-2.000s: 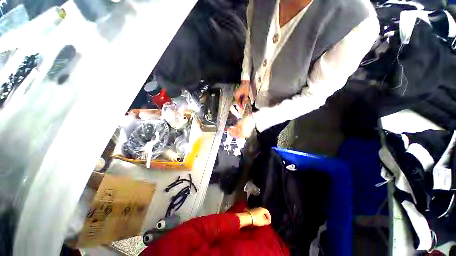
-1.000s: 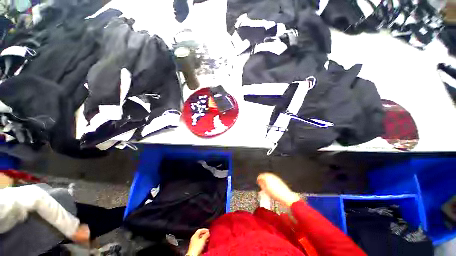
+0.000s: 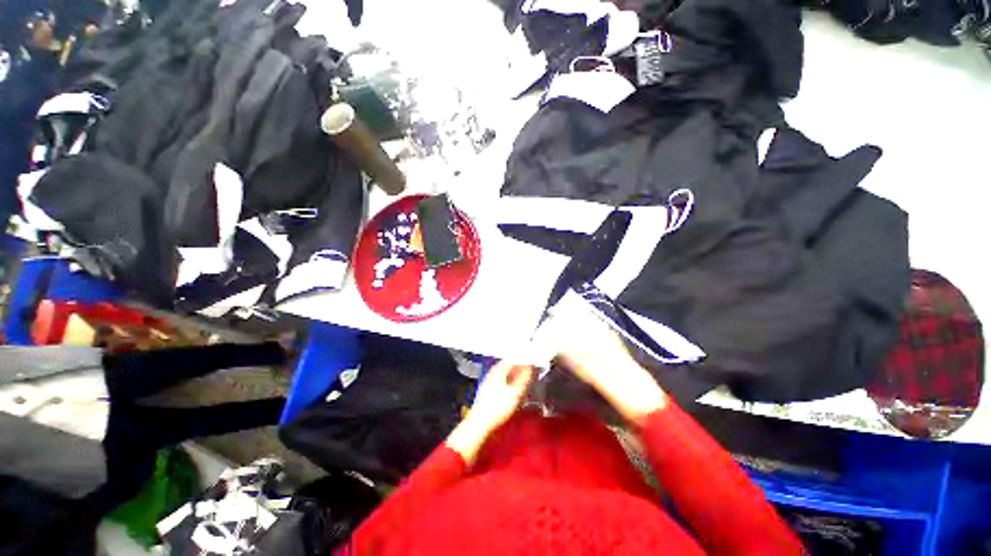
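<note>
A black garment (image 3: 706, 196) with white trim (image 3: 636, 252) and a small white loop lies spread on the white table in front of me. My right hand (image 3: 596, 345) is at the garment's near trim by the table edge, its fingers blurred and bright. My left hand (image 3: 502, 393) is just left of it at the table edge, fingers curled. Whether either hand holds a thread, needle or cloth cannot be told. A red round dish (image 3: 418, 285) holds small white bits and a dark flat rectangle (image 3: 440, 230).
Behind the dish are a brown tube (image 3: 365, 150) and a clear plastic bag (image 3: 440, 109). Black and white garments (image 3: 245, 141) are heaped at left. A red plaid pad (image 3: 932, 353) lies at right. Blue bins (image 3: 321, 369) stand below the table. Another person (image 3: 54, 407) is at lower left.
The view has swung from the neighbouring person back to the table and moved closer. Both hands have moved up to the table edge, the right one onto the garment's trim.
</note>
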